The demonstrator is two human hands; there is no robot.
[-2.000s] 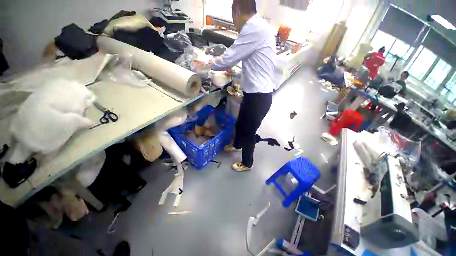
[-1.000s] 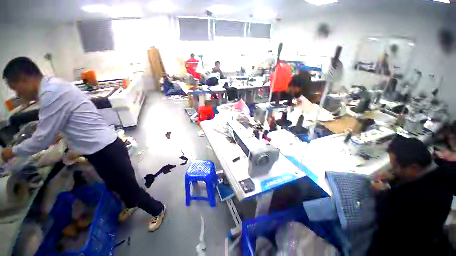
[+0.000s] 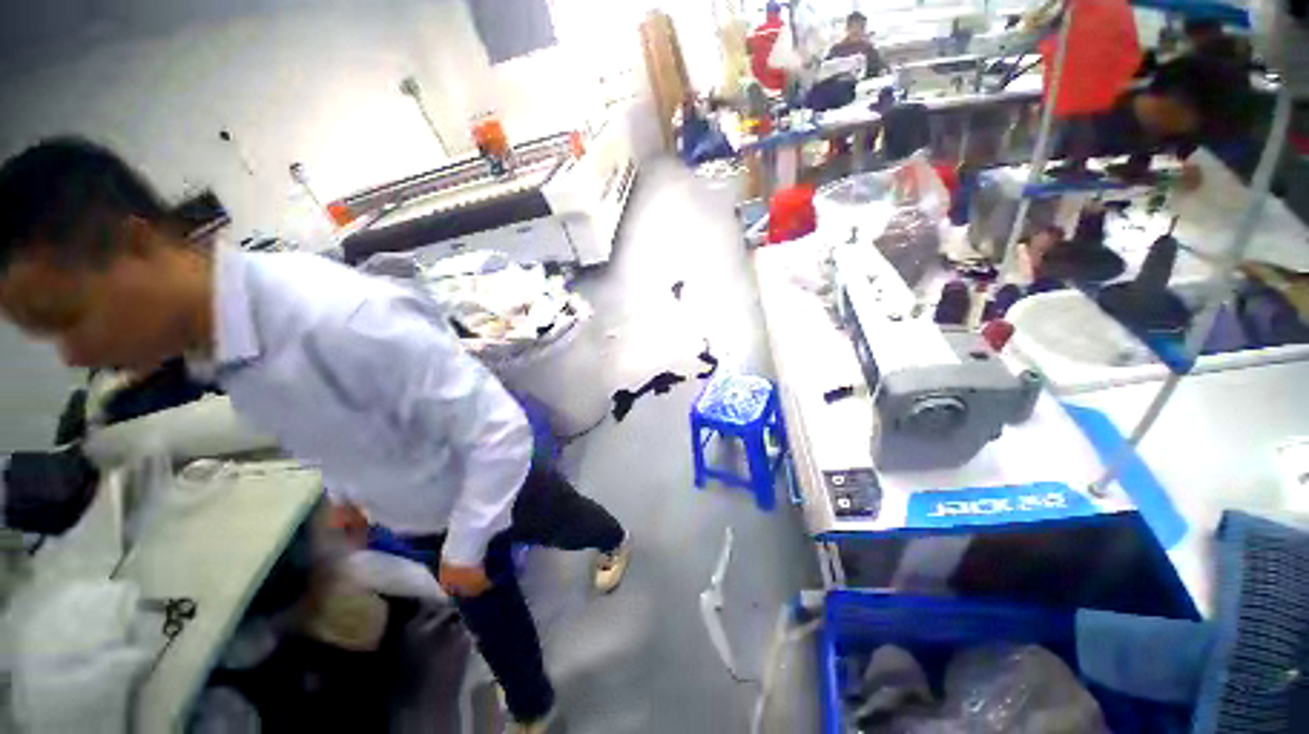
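Observation:
Neither of my hands is in view. Nearest in front, a blue plastic crate (image 3: 948, 617) holds greyish cloth and a shiny clear plastic bag (image 3: 1019, 691) at the bottom right. Above it a white-grey industrial sewing machine (image 3: 933, 380) stands on a white table (image 3: 804, 337) with a blue printed edge. A blue checked cloth (image 3: 1252, 631) lies at the right edge. A blue plastic stool (image 3: 737, 430) stands on the floor left of the table.
A person in a pale shirt (image 3: 373, 373) leans by the cutting table (image 3: 237, 552) at left, which bears white material and black scissors (image 3: 177, 618). Dark scraps (image 3: 646, 390) and a white strip (image 3: 714, 602) lie on the grey floor. Other people sit or stand at the back.
The view has swung from the cutting table to the right, then partly back. The person in the pale shirt now appears nearer and bends left. The sewing machine and blue crate appear larger.

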